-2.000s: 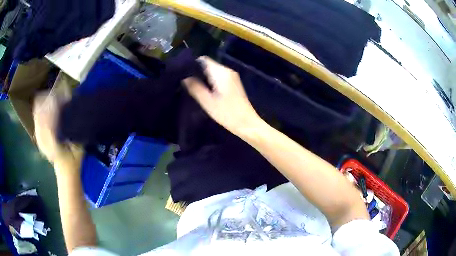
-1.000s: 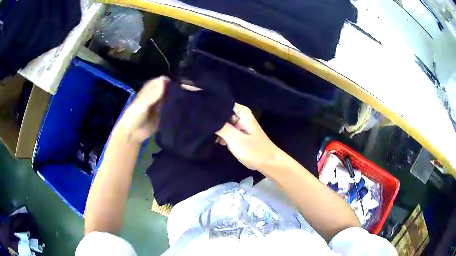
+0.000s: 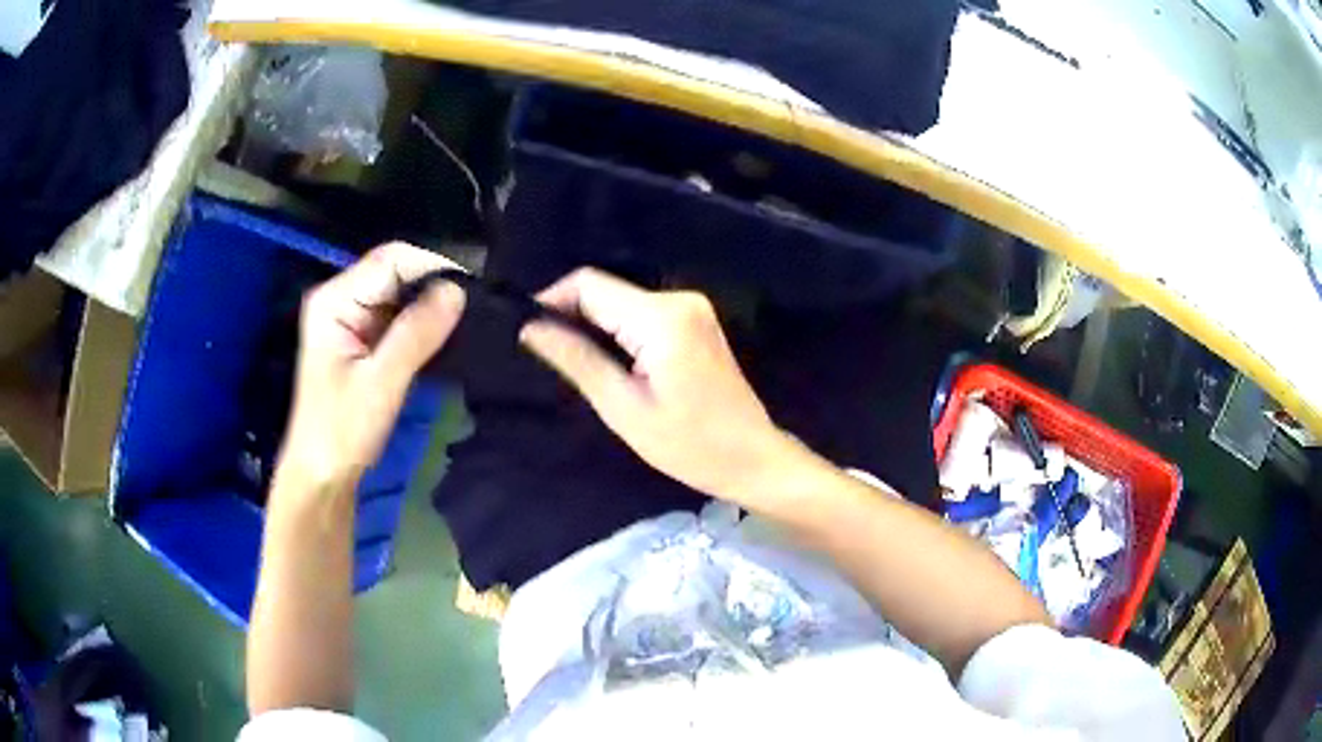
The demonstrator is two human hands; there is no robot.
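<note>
A black garment piece (image 3: 486, 336) is held up between my two hands, its top edge pinched on both sides. My left hand (image 3: 380, 341) grips the edge between thumb and fingers at the left. My right hand (image 3: 638, 363) pinches the same edge a little to the right. More black cloth (image 3: 558, 486) hangs and lies across my lap below the hands; where one piece ends and another begins cannot be told.
The white table with a yellow edge (image 3: 740, 105) curves across the top, dark cloth (image 3: 812, 51) on it. A blue bin (image 3: 174, 392) and a cardboard box (image 3: 90, 399) stand left. A red basket (image 3: 1153, 500) with scraps stands right. A clear bag (image 3: 312, 105) lies upper left.
The cloth first stretched wide to the left, then came in front of me. Now my hands are closer together, both on its upper edge. The view has shifted slightly.
</note>
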